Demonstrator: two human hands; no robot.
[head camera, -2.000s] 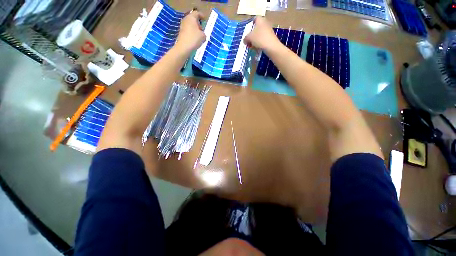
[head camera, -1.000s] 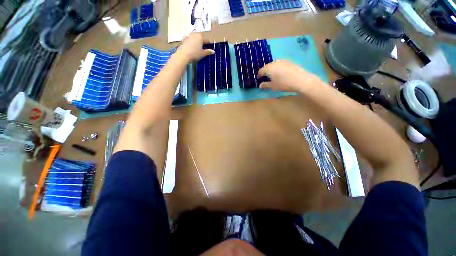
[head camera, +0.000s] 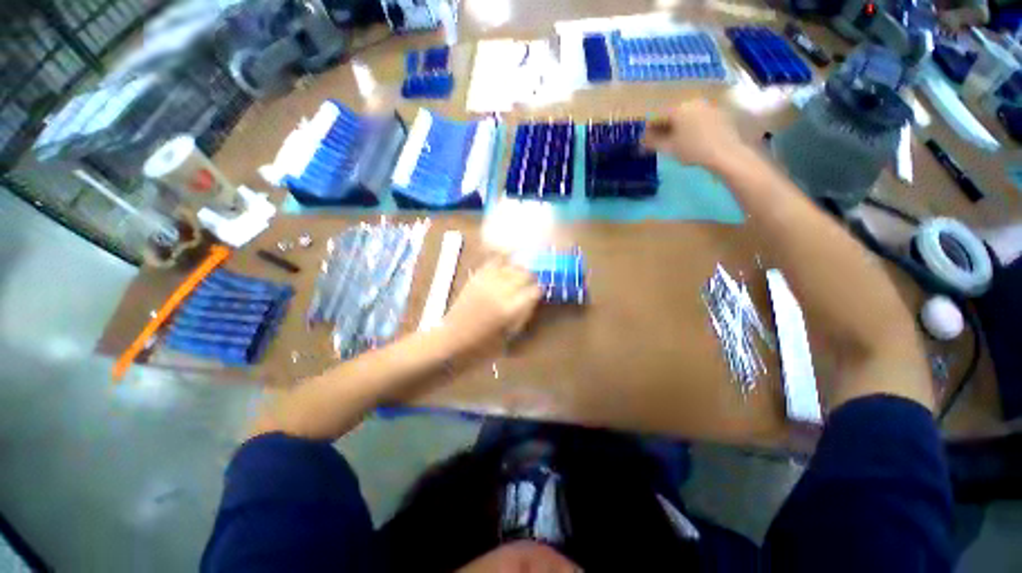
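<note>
My left hand (head camera: 495, 302) is low over the brown bench and blurred, its fingers on a small blue solar cell piece (head camera: 564, 275) with pale lines. My right hand (head camera: 689, 132) is at the right dark cell stack (head camera: 623, 168) on the teal mat (head camera: 700, 197); a dark piece there looks lifted or tilted at its fingertips, blurred. The left dark cell stack (head camera: 540, 160) stands beside it. Two tabbed cell stacks, one (head camera: 445, 159) nearer and one (head camera: 336, 157) farther left, stand on the mat's left part.
Long tabbing ribbon (head camera: 368, 282) and a white strip (head camera: 442, 280) lie left. Short ribbon (head camera: 736, 327) and another white strip (head camera: 793, 347) lie right. A blue cell stack (head camera: 228, 316) and orange bar (head camera: 170, 311) are far left. A grey cylindrical object (head camera: 843, 134) stands back right.
My left hand has come from the left dark stack down to the bench, where a blue cell piece now shows. My right hand has moved to the right stack's upper right edge.
</note>
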